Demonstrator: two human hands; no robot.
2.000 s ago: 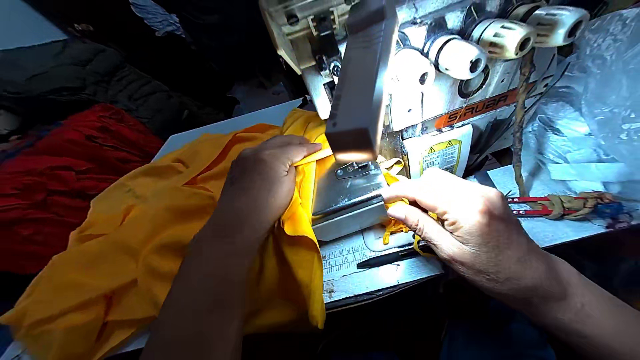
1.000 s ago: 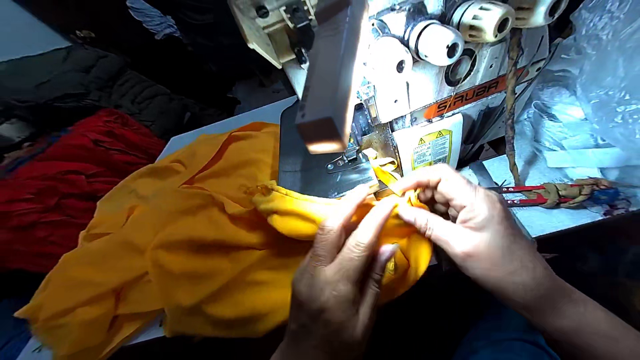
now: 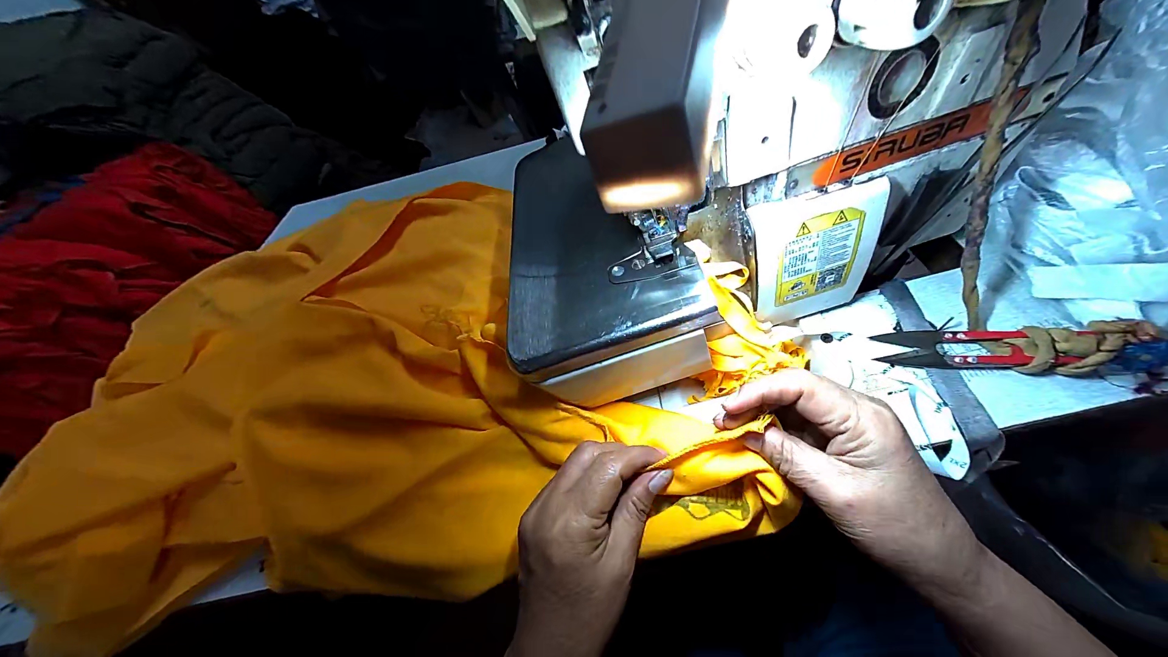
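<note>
Orange-yellow fabric [image 3: 365, 438] spreads across the table left of a Siruba overlock sewing machine [image 3: 912, 146] and runs along its front. Between thumb and fingers, my left hand [image 3: 593, 520] pinches a stitched edge of this cloth. My right hand [image 3: 839, 447] grips the same edge a little farther right. A dark printed mark shows on the cloth just below the edge. Behind my hands is the machine's metal work plate [image 3: 598, 301], with the presser foot [image 3: 659, 242] over it and no cloth under the foot. Narrow orange trimmings [image 3: 744, 342] hang at the plate's right side.
Red-handled thread snips [image 3: 967, 349], tied with a cord, lie at the right beside a thin upright stick [image 3: 990, 173]. Clear plastic [image 3: 1086, 210] is behind them. Red cloth [image 3: 137, 283] and dark quilted cloth [image 3: 164, 100] are heaped at the left. A lamp head [image 3: 648, 109] overhangs the plate.
The cloth held at the presser foot two seconds ago is now off the plate, in front of it. My left hand has moved from the plate's left side to the front, near my right hand.
</note>
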